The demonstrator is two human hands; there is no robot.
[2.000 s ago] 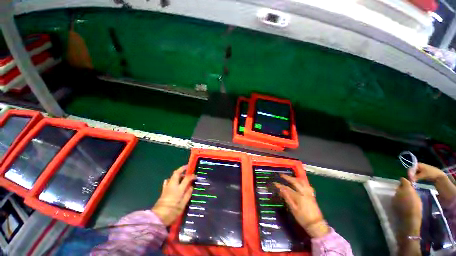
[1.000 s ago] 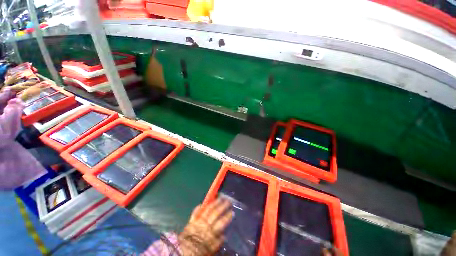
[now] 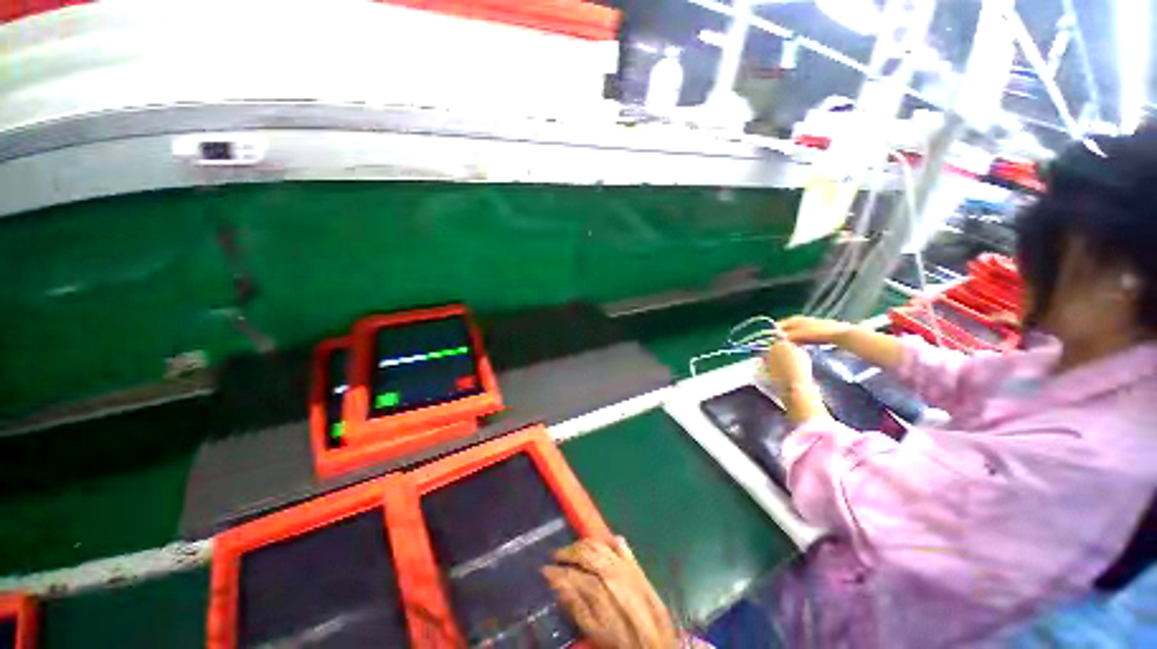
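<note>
A red foam multi-slot tray (image 3: 404, 545) lies on the green bench top at the lower middle, cut off by the bottom edge. It holds two tablets side by side with dark screens; the right tablet (image 3: 495, 539) shows a glare streak. My right hand (image 3: 609, 593) is over the tray's right edge, fingers spread over the lower right of that tablet. It looks slightly blurred and seems to hold nothing. My left hand is out of the picture.
Small red trays (image 3: 486, 403) sit on the grey board (image 3: 248, 469); the top tablet shows a result screen. At right, a person in a pink smock holds a white cable (image 3: 749, 332) over a white tray (image 3: 692, 412). A white shelf runs above.
The view has swung from left to right, bringing the neighbour into view. My left hand has left the picture. My right hand now shows clearly at the tray's right side. The screens, lit earlier, are dark.
</note>
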